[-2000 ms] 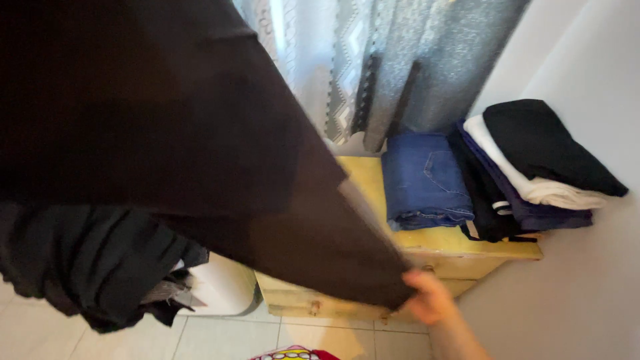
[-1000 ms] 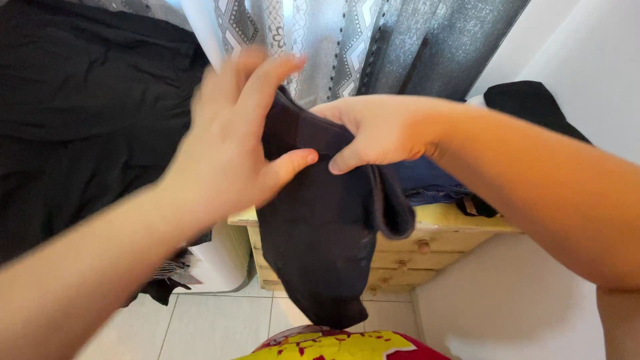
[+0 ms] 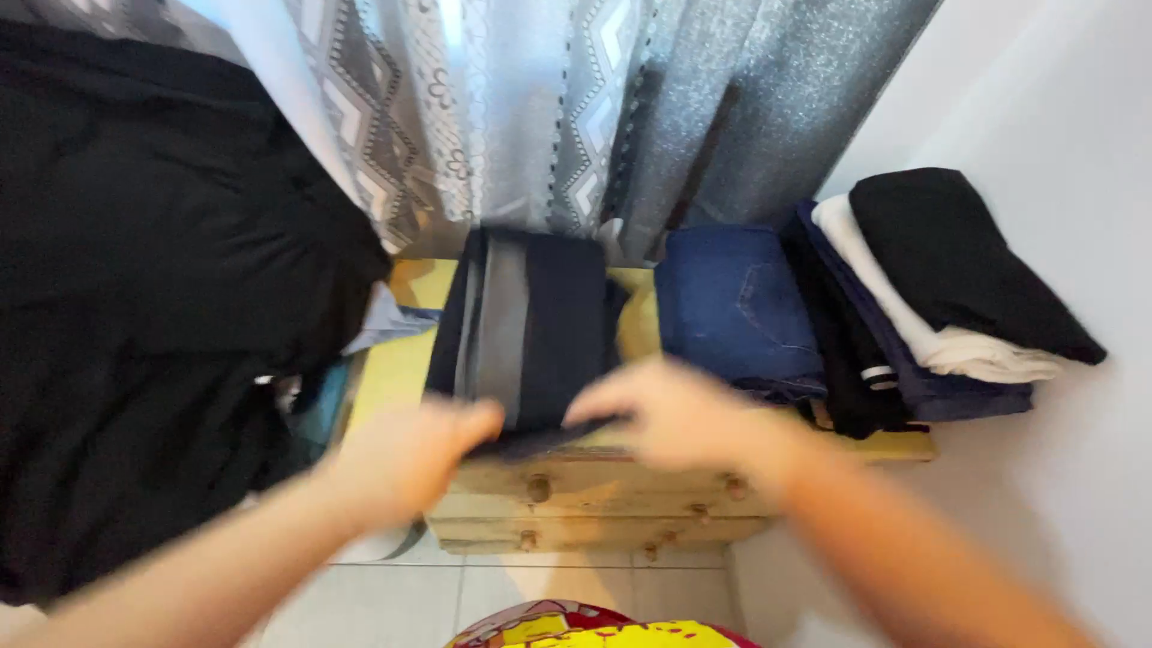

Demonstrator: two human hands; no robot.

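Observation:
A folded dark garment with a grey stripe [image 3: 562,328] lies on the yellow top of a wooden chest of drawers [image 3: 396,378]. My left hand [image 3: 409,450] is at its near left corner, thumb over the edge, gripping the cloth. My right hand [image 3: 661,414] touches the near right corner; it is blurred, and how firmly it holds the cloth cannot be told. Right of the garment lie folded blue jeans [image 3: 742,310], and beyond them a stack of folded clothes with a black piece [image 3: 954,261] on top.
A large pile of black clothes [image 3: 162,270] fills the left side. Behind the chest hangs a grey patterned curtain [image 3: 504,117]. A white wall [image 3: 1062,117] stands at the right. Light blue cloth [image 3: 387,319] shows beside the black pile. Drawer knobs [image 3: 538,489] stick out in front.
The dark garment hung from my raised hands one second ago; now it lies folded on the chest. Both hands have come down to its near edge.

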